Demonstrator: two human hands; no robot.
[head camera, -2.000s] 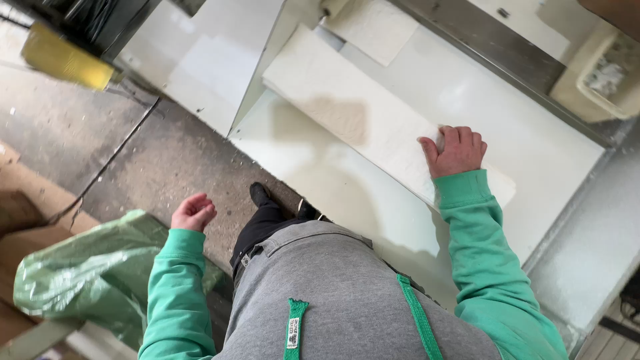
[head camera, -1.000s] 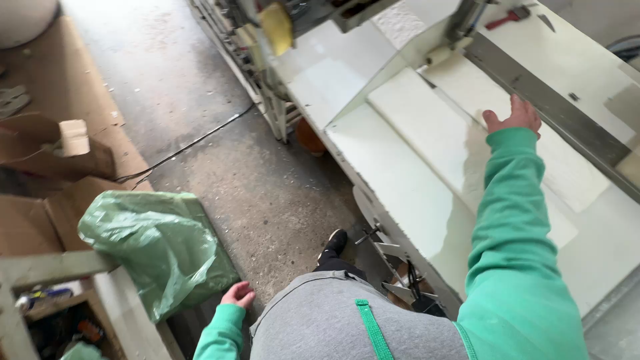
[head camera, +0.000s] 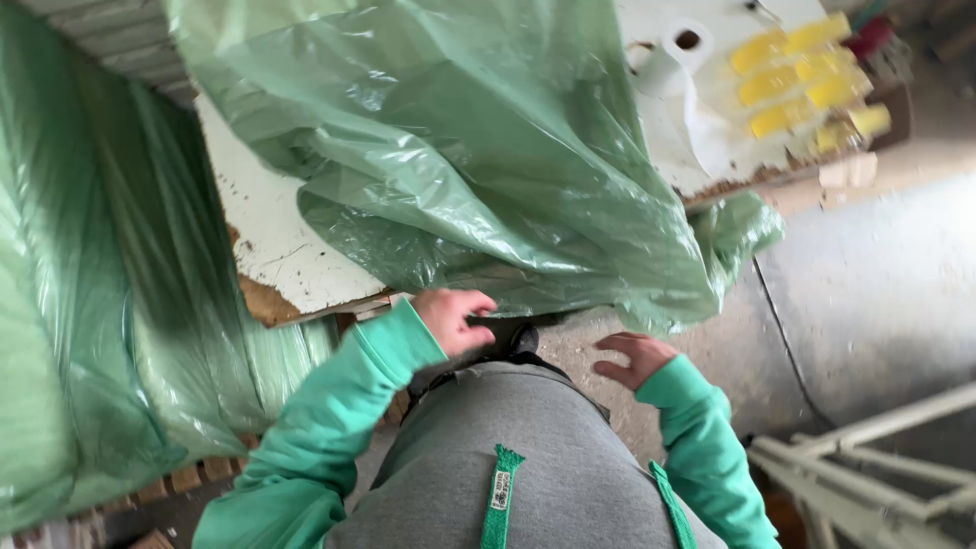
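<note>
A large sheet of translucent green plastic film (head camera: 457, 168) lies over a white table with chipped edges (head camera: 267, 236) and hangs over its near edge. My left hand (head camera: 455, 322) is at that near edge, by the film's lower border, fingers apart and curved; whether it touches the film I cannot tell. To the right, my right hand (head camera: 634, 360) is below the film's hanging corner, fingers apart, with nothing in it. On the table's right part stand a white paper roll (head camera: 671, 65) with a loose end and several yellow pieces (head camera: 770, 84).
Tall bundles wrapped in green plastic (head camera: 76, 305) stand at the left on wooden pallets. A black cable (head camera: 785, 343) runs over the concrete floor at the right. A pale metal frame (head camera: 877, 457) is at the lower right.
The view has swung far round, from the white work surface to the film-covered table. My right hand, earlier over the white slabs on that surface, is now near the green film with my left hand.
</note>
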